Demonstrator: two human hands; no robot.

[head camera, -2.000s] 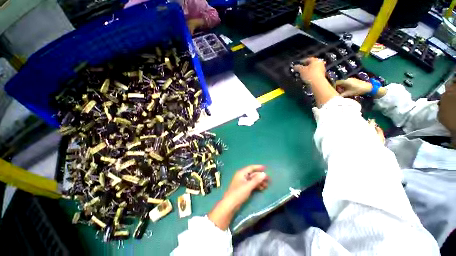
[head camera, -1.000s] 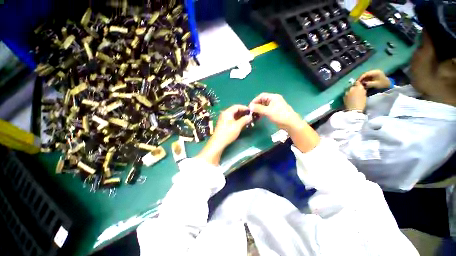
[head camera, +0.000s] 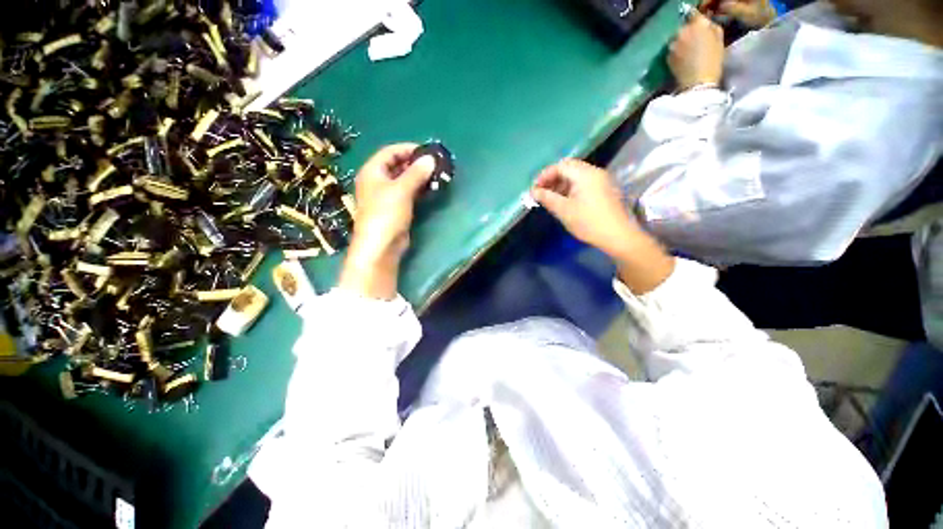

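My left hand [head camera: 388,196] holds a round dark watch case [head camera: 436,163] by its edge, above the green bench. Small bright marks show on the case. My right hand [head camera: 581,198] is to the right, near the bench's front edge, with thumb and forefinger pinched together. A tiny pale bit shows at its fingertips, too small to tell what it is. A great heap of black binder clips [head camera: 134,196] with tan strips lies left of my left hand.
Two small cream blocks [head camera: 243,310] lie beside the heap. A white sheet [head camera: 310,36] and crumpled tissue [head camera: 396,31] lie beyond. A black tray's corner [head camera: 620,12] shows at the top. A coworker in a white smock [head camera: 786,134] sits right. A slotted black tray [head camera: 62,465] is lower left.
The hands were together at the fingertips and are now apart; the dark round case shows clearly in my left hand. The view has shifted, so the parts tray is mostly out of the picture.
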